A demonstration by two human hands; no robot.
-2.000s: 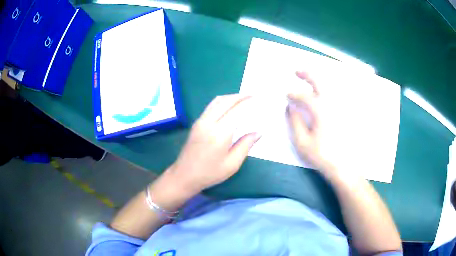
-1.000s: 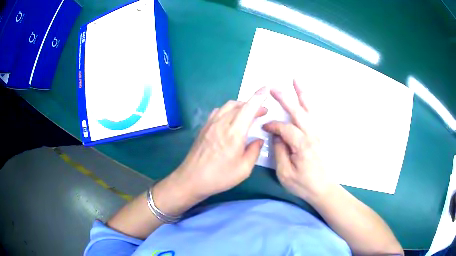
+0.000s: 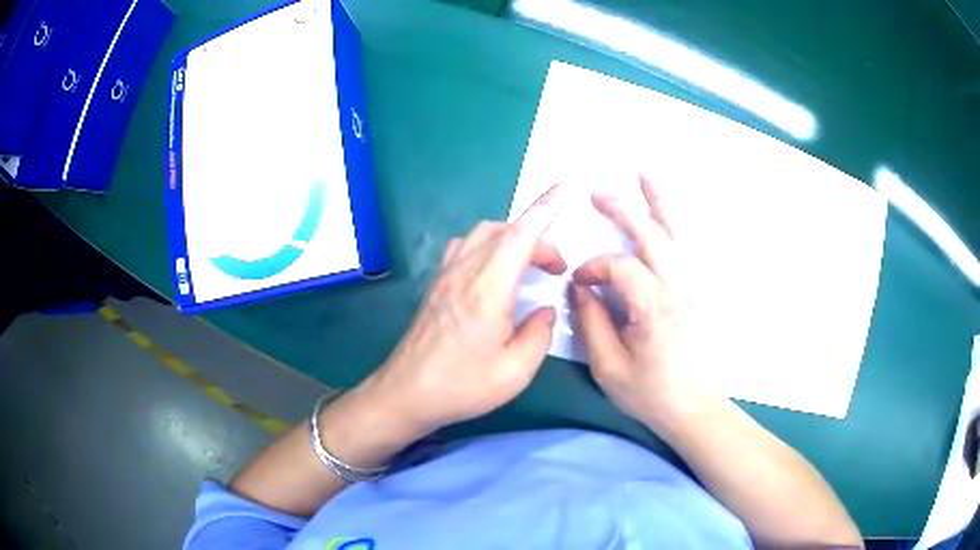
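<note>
A large white sheet lies on the green bench in front of me. My left hand rests on its lower left part, fingers spread and thumb apart. My right hand is just beside it on the sheet, thumb and forefinger tips together in a pinch, other fingers raised. Whether something tiny is between those fingertips cannot be told, as the sheet is overexposed. A closed blue-and-white product box lies flat to the left of my hands, white top with a light-blue arc facing up.
Several blue boxes stand grouped at the far left. The green bench reflects strip lights at the back. White sheets show at the right edge. The grey floor with yellow tape is at lower left.
The box and sheet have shifted slightly in view since the oldest frame. My right hand has come down and left, closer to my left hand. Since one second ago, the fingers have moved only slightly.
</note>
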